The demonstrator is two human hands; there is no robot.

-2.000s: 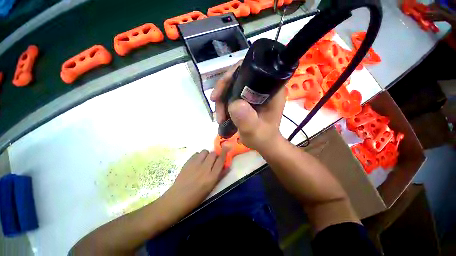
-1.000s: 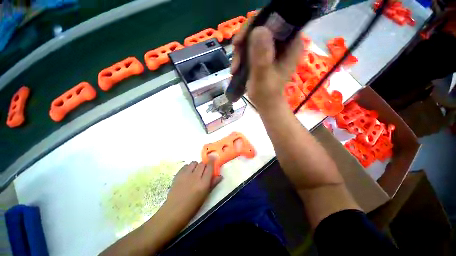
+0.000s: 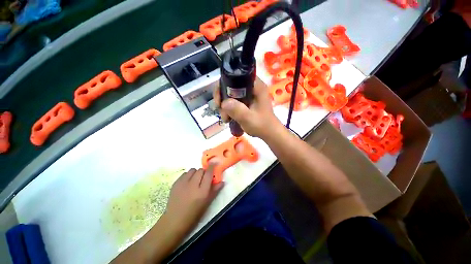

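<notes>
An orange housing lies on the white bench in front of me. My left hand rests at its left end, with fingertips on it pressing it to the bench. My right hand is closed around the black electric screwdriver, held upright over the housing's upper edge. The driver bit is too small to make out, so I cannot tell whether it touches. The grey screw feeder stands just behind and left of the screwdriver; its pick-up block is partly behind my right fingers.
A green conveyor with spaced orange housings curves behind the bench. A heap of orange housings lies right of the feeder. An open carton of orange parts stands beside the bench edge. A blue object is at the lower left.
The screwdriver has come down from above the feeder to over the housing, now upright. My left hand stays on the housing. The parts on the conveyor have shifted in view.
</notes>
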